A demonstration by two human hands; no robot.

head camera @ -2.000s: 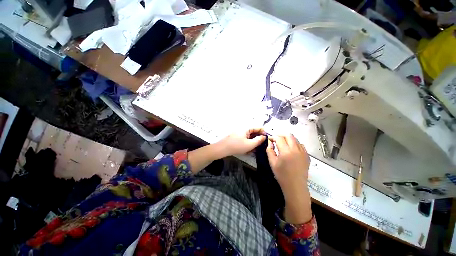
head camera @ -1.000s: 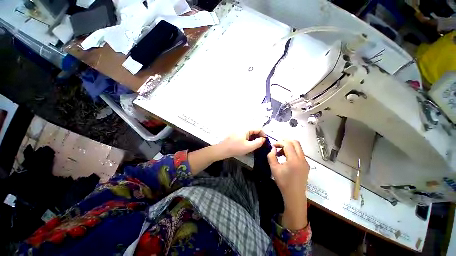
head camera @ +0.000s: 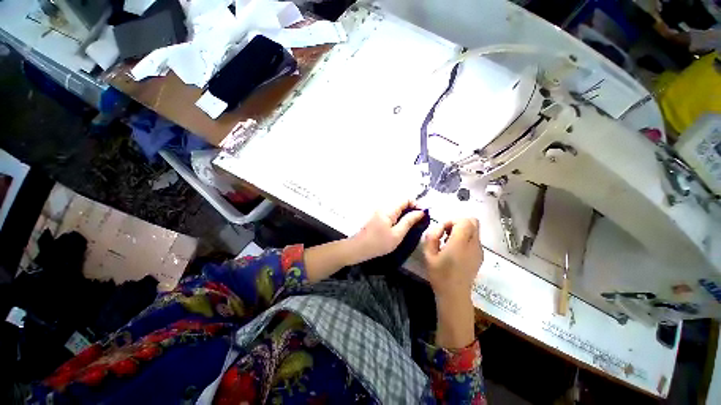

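My left hand (head camera: 389, 231) grips a navy-black fabric piece (head camera: 413, 244) at the table's front edge; the piece hangs down towards my lap. My right hand (head camera: 453, 251) is just right of it with fingers bent together; I cannot tell whether it holds anything. The needle area of the cream-white sewing machine (head camera: 609, 170) is beyond my hands, with the shiny needle plate (head camera: 444, 177). A thin dark strip (head camera: 428, 126) runs back over the table from there.
A small metal tool (head camera: 507, 225), a dark-handled tool (head camera: 534, 220) and an awl with a yellow-wooden handle (head camera: 564, 294) lie right of the needle. Folded dark pieces (head camera: 247, 73) and white scraps (head camera: 186, 59) lie on the brown board (head camera: 175, 106). Black garment pieces (head camera: 111, 297) are at lower left.
My left hand has drawn the upper part of the fabric slightly left and turned it. My right hand has come away from the fabric, leaving a small gap.
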